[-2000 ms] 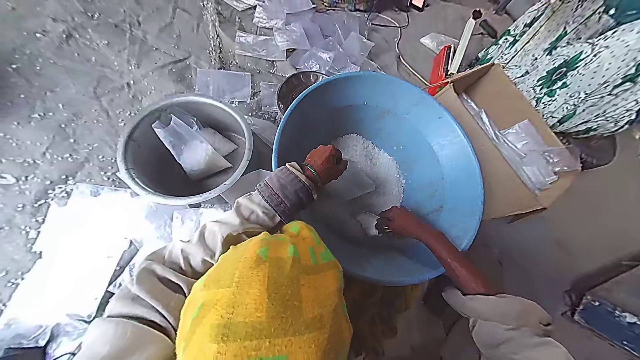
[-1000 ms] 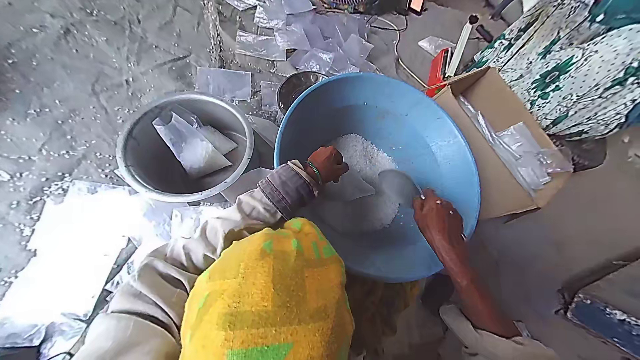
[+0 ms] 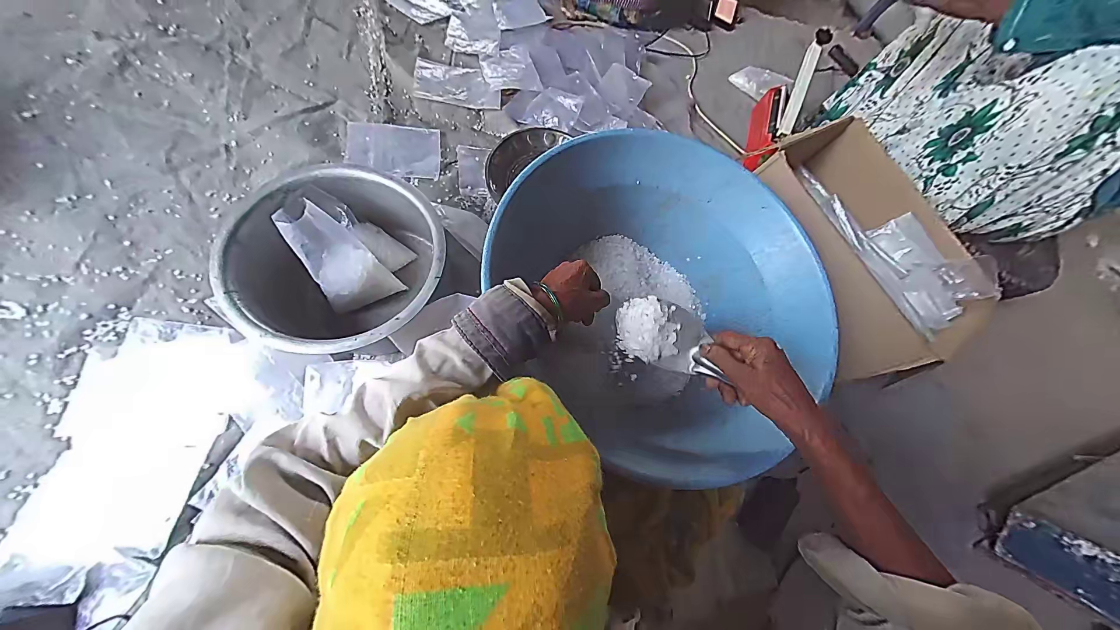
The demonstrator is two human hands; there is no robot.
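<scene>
My right hand (image 3: 744, 366) grips the handle of a metal scoop (image 3: 687, 337), which carries a heap of white flakes or granules (image 3: 646, 328) above the blue basin (image 3: 787, 262). My left hand (image 3: 573, 291), with a bangle at the wrist, is over the basin's left part, fingers curled. A clear plastic bag seems pinched in it, though the bag is hard to make out beside the scoop. A pile of white granules (image 3: 626, 262) lies on the basin's floor just beyond both hands.
Left of the basin, a metal pot (image 3: 229, 289) holds filled plastic bags (image 3: 337, 262). Flat plastic bags (image 3: 560, 74) lie on the ground beyond. At right, a cardboard box (image 3: 875, 350) holds plastic packaging (image 3: 910, 262); a person in patterned cloth (image 3: 989, 140) is behind it. A red tool (image 3: 763, 122) stands nearby.
The right hand was low in the granules, then drew right with the scoop; now the scoop shows loaded beside the left hand. The left hand has stayed about where it was.
</scene>
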